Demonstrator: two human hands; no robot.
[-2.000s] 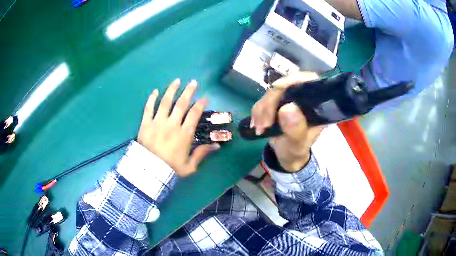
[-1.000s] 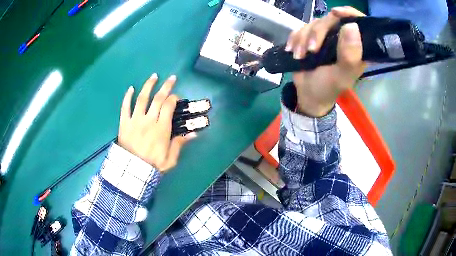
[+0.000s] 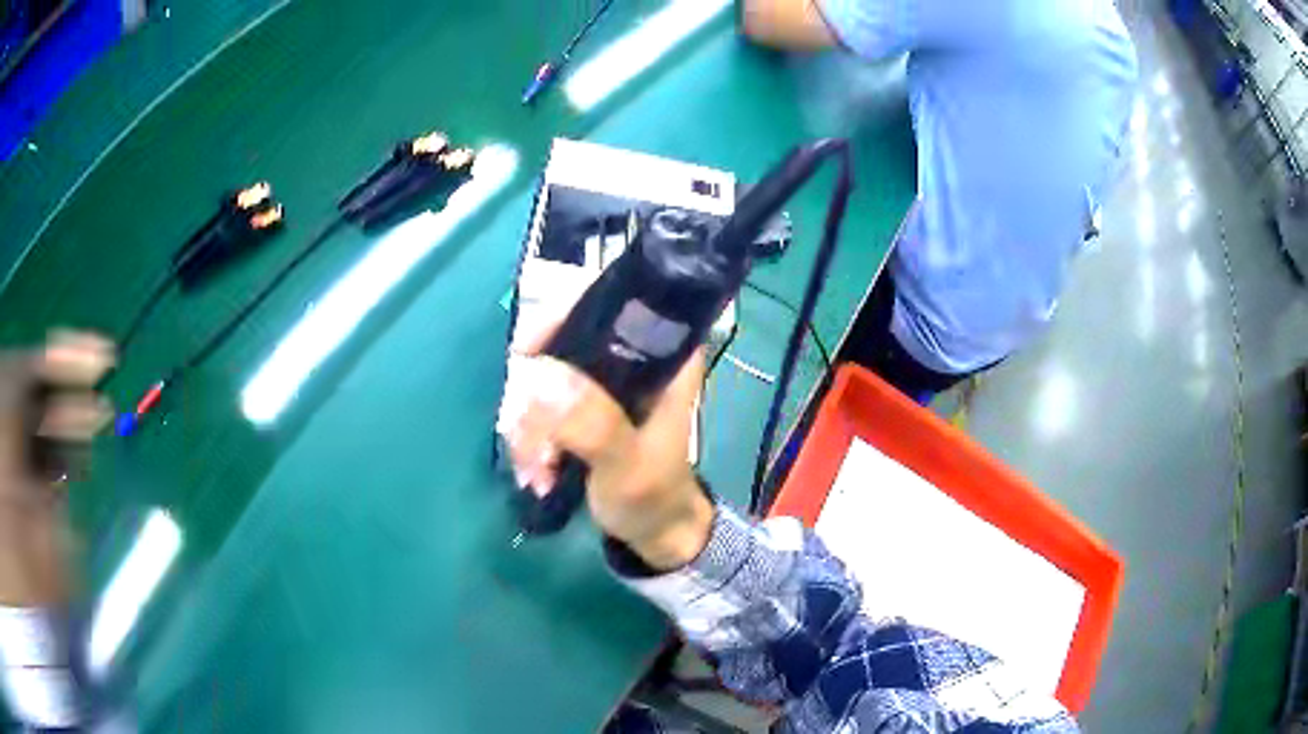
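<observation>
My right hand (image 3: pixel 617 445) is closed around the black electric screwdriver (image 3: pixel 638 323), whose narrow nose points down and left over the green bench (image 3: pixel 359 574). Its cord bends down from the rear end. The white-grey screw feeder (image 3: pixel 646 169) stands behind the tool and is partly hidden by it. My left hand (image 3: pixel 50 416) is at the far left edge, blurred and partly cut off; what it holds, if anything, cannot be made out. Two black connector assemblies with coppery tips lie on the far side, one at the left (image 3: pixel 230 237) and one nearer the feeder (image 3: pixel 409 179).
An orange-red tray (image 3: pixel 1097 574) with a white inside is at the lower right beside the bench. A person in light blue (image 3: pixel 1004 172) is at the upper right. A thin lead with a red and blue end (image 3: pixel 139 409) lies at the left.
The view has swung towards the left far side. My left hand has left the two-pronged connector and moved to the far left. My right hand has brought the screwdriver away from the feeder's front.
</observation>
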